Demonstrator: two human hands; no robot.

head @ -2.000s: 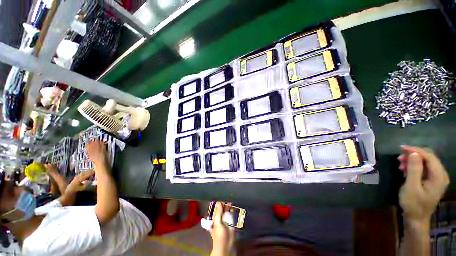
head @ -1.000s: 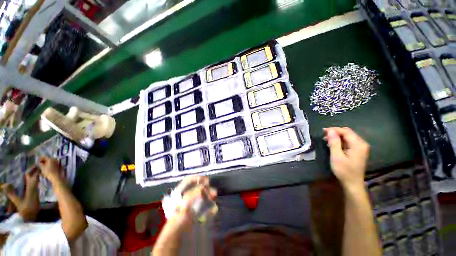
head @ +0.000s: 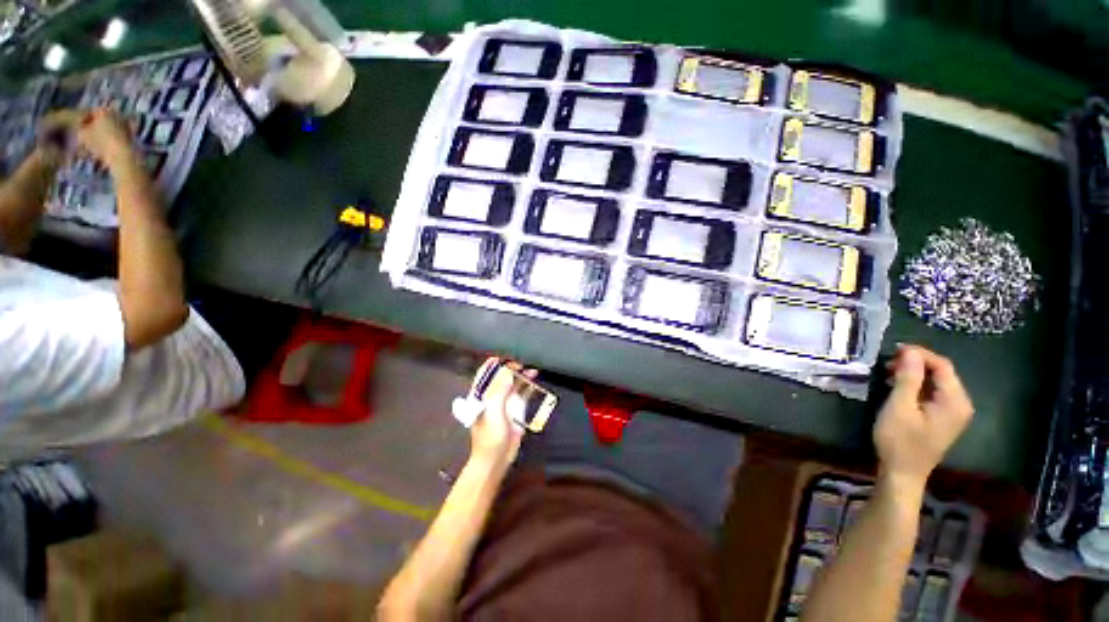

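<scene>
My left hand (head: 491,419), with white covering at its fingers, holds a phone front housing (head: 532,402) with yellow ends below the bench's front edge. My right hand (head: 923,407) is at the bench's right front, below the pile of small silver components (head: 970,277). Its thumb and fingertips are close together; whether a tiny part is between them cannot be told. The blister tray (head: 409,249) holds housings in rows, black-bordered ones at the left and middle, yellow-edged ones in the right column and one at the top of the third column. One pocket (head: 709,130) holds no housing.
A person in a white shirt (head: 91,340) works at another tray at the left. A cream fan (head: 314,75) and a yellow-and-black cable (head: 361,219) lie left of the tray. A red pointed object (head: 607,414) is below the bench edge; a lower tray (head: 797,516) is at bottom right.
The view has shifted and turned. My left hand still holds a housing, now seen more clearly than a second ago. My right hand stays near the component pile. The housings in the tray look unchanged.
</scene>
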